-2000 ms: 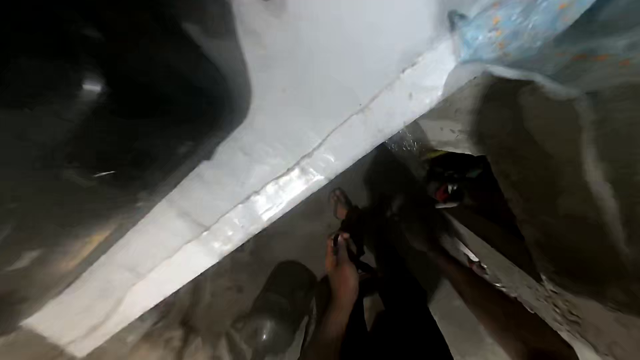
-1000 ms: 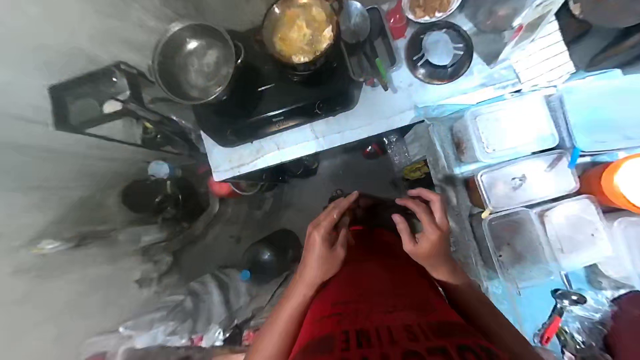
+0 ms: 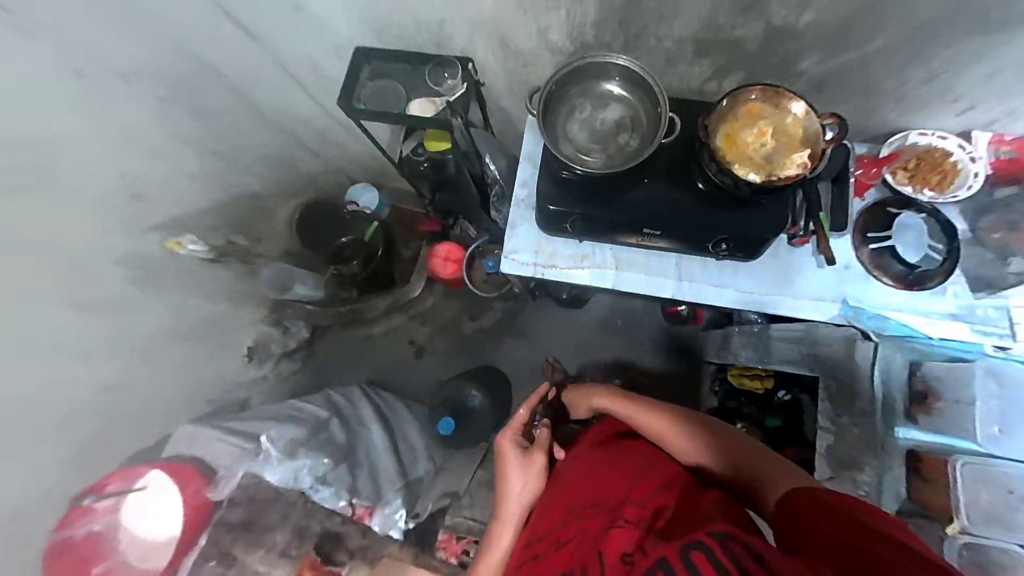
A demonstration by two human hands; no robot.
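My left hand (image 3: 524,456) is low at the middle, its fingers parted and bent, with nothing clearly in them. Just right of its fingertips is my right hand (image 3: 582,400), in front of my red shirt (image 3: 632,496); its fingers are partly hidden, and whether they hold anything does not show. Beyond the hands, a black two-burner gas stove (image 3: 640,210) stands on the counter. A steel pot (image 3: 604,116) of clear liquid sits on its left burner, and a pan (image 3: 766,136) with food in liquid on its right one.
Right of the stove are a bowl of shredded food (image 3: 934,166) and a black ring-shaped burner stand (image 3: 906,243). Lidded plastic containers (image 3: 992,496) line the right edge. A large bottle with a blue cap (image 3: 472,408) stands on the floor, left of my hands. A black rack (image 3: 408,84) stands by the wall.
A second ago my hands were spread apart in front of the shirt; now they are close together. The view has swung left, showing more of the rack and wall.
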